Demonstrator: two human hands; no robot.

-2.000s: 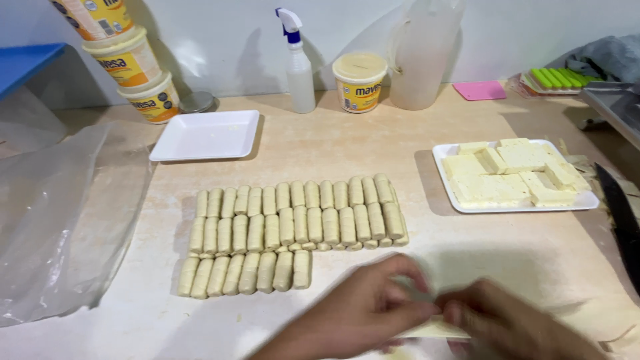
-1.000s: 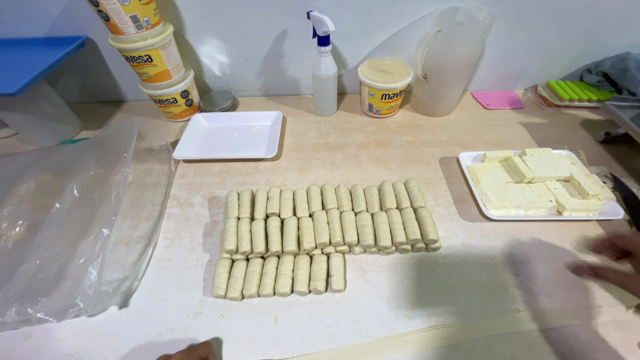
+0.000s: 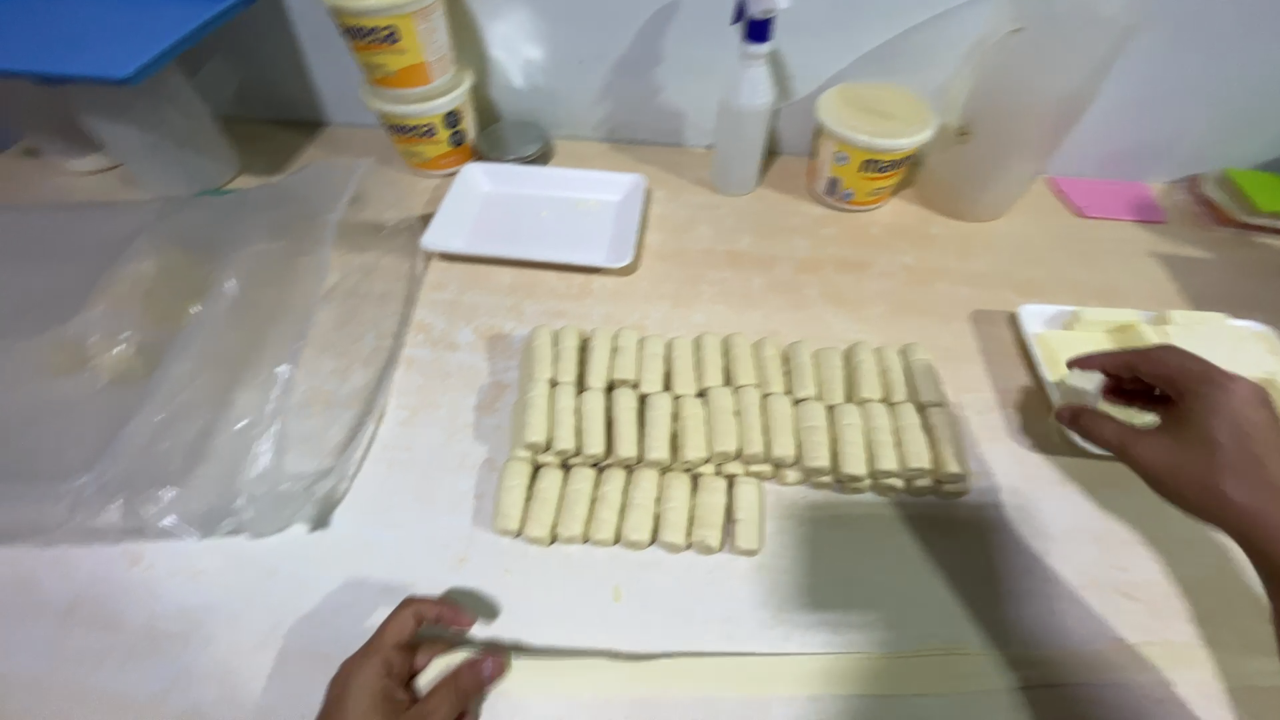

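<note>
My left hand (image 3: 425, 665), at the bottom left, pinches the end of a long thin dough strip (image 3: 740, 672) that runs right along the near part of the table. My right hand (image 3: 1180, 420) holds a small piece of white cheese (image 3: 1084, 384) between thumb and fingers, over the left side of a white foam tray (image 3: 1032, 325) of cheese pieces. Between the hands, dough-wrapped sticks (image 3: 690, 430) lie side by side in rows, with more visible beneath the two upper rows. The shorter near row (image 3: 640, 508) has several sticks.
A white foam tray (image 3: 540, 215) with a few crumbs lies behind the rows. Clear plastic sheeting (image 3: 250, 360) covers the left side. Along the wall stand stacked Mavesa tubs (image 3: 430, 125), a spray bottle (image 3: 742, 130), another tub (image 3: 868, 150), a translucent pitcher (image 3: 990, 130) and a pink card (image 3: 1107, 199).
My left hand has come further into view and now pinches the strip's end. My right hand has moved to the cheese tray and taken a piece of cheese.
</note>
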